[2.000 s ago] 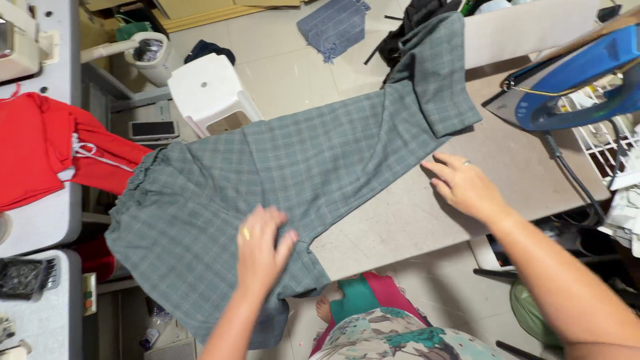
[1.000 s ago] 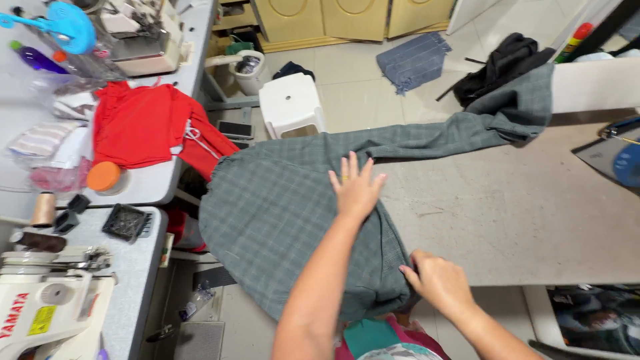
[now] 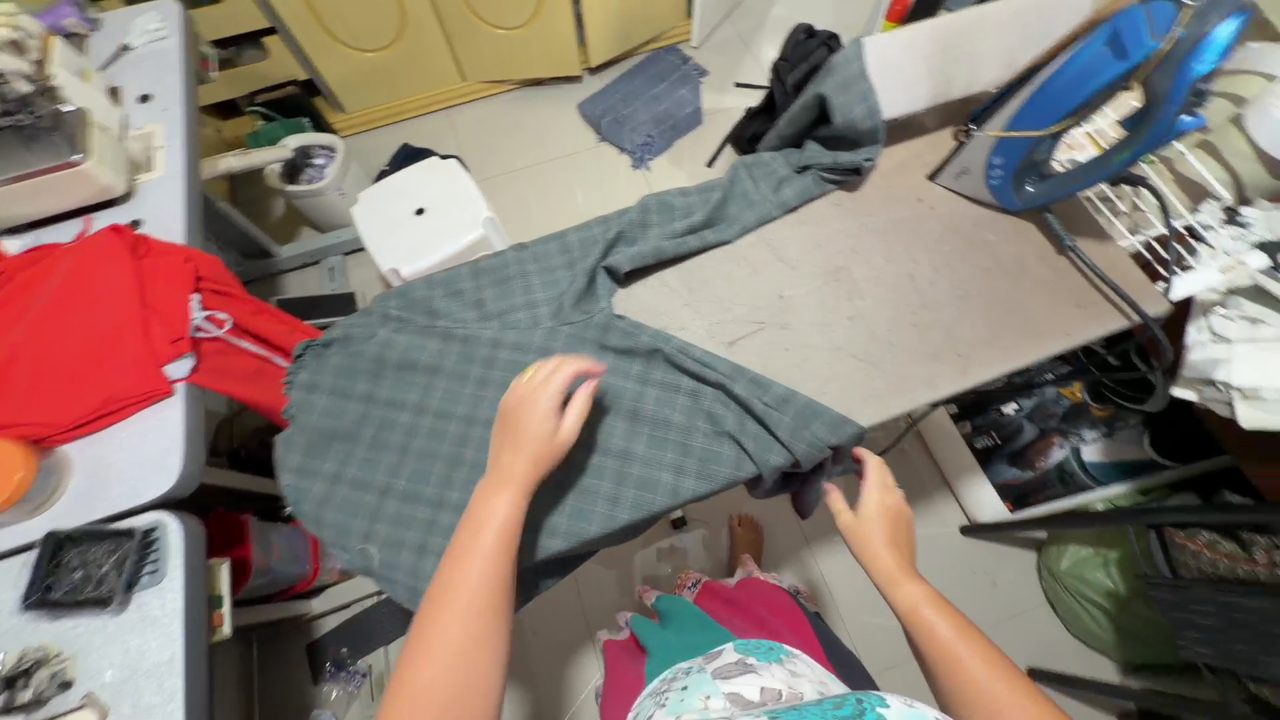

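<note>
Grey-green plaid trousers lie spread over the end of a flat pressing table, the waist edge at the left. One leg stretches to the far right corner, where it bunches up; the other runs toward the near edge and hangs over it, its end crumpled. Over the wide upper part is my left hand, fingers slightly curled, with no cloth pinched in it. My right hand is at the crumpled leg end, thumb and fingers apart; whether its fingertips touch the cloth cannot be told.
A blue iron rests at the table's right end beside a white wire rack. Red garments lie on the grey table at left. Beyond stand a white stool and a bin; a denim piece is on the floor.
The near trouser leg now angles out to the right, with its crumpled end past the table edge. My right hand has moved with that end. My left hand's spread fingers have curled.
</note>
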